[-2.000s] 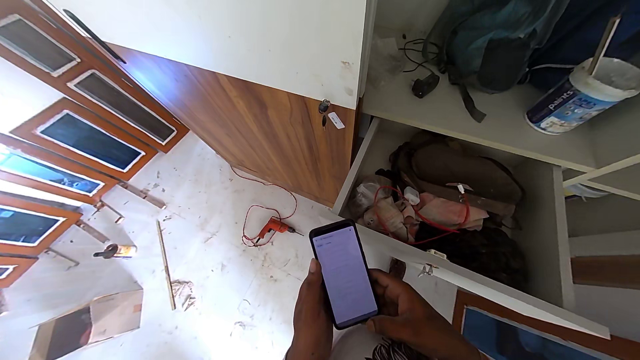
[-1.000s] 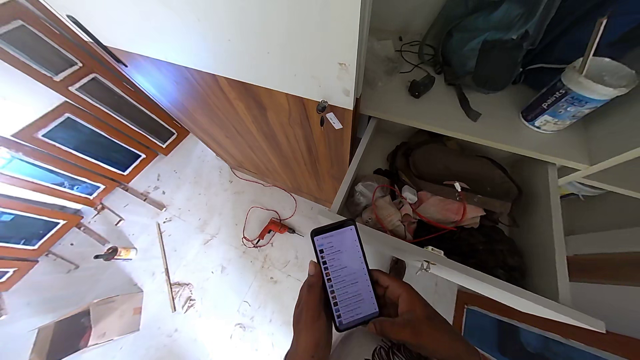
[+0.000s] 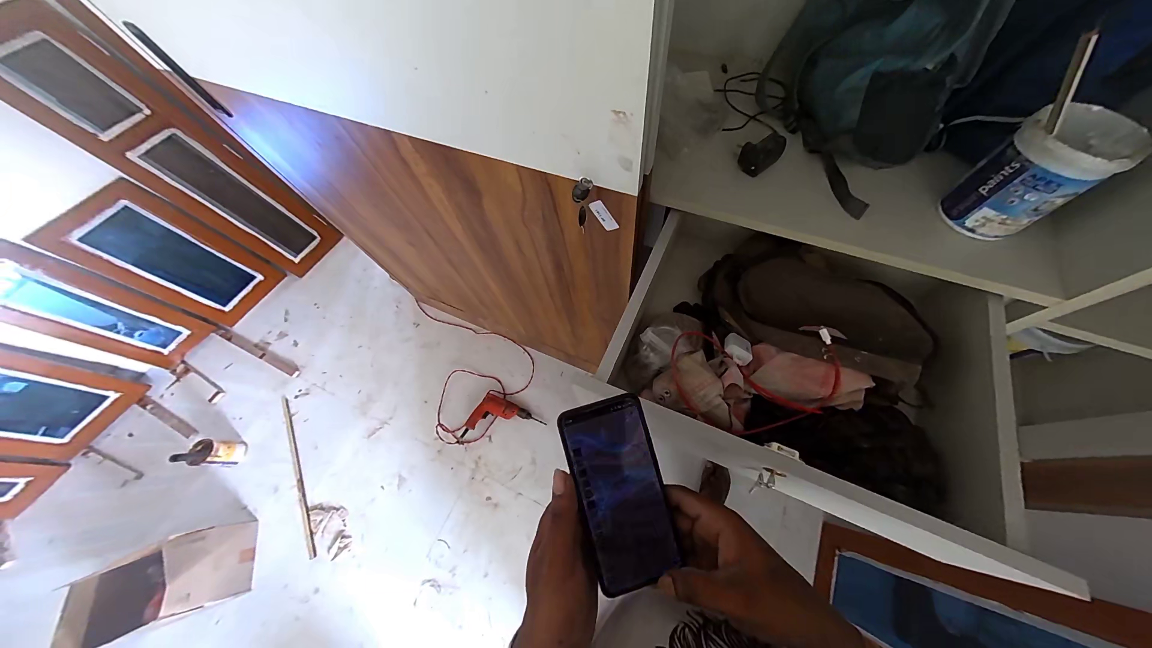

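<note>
A black smartphone [image 3: 621,495] with a dark bluish screen is held between both hands at the lower middle. My left hand [image 3: 562,553] grips its left edge, thumb along the side. My right hand [image 3: 733,558] wraps the right edge and lower corner. Just beyond the phone, a white drawer [image 3: 900,513] stands pulled out, holding a brown bag [image 3: 810,306], pinkish cloth [image 3: 801,373], a red cable and a white charger [image 3: 738,349]. On the floor to the left lies a red power drill [image 3: 493,410] with its cord.
A cabinet door [image 3: 504,225] with a key and tag hangs open. Its shelf [image 3: 855,238] holds a backpack [image 3: 873,81], a black adapter [image 3: 761,154] and a paint bucket [image 3: 1035,180]. Leftward are a wooden strip [image 3: 299,477], a bottle [image 3: 211,452], a cardboard box [image 3: 211,571] and framed wooden panels [image 3: 171,252].
The phone's screen has gone from a pale page, through a light list, to a dark bluish display. Both hands still hold the phone in much the same place.
</note>
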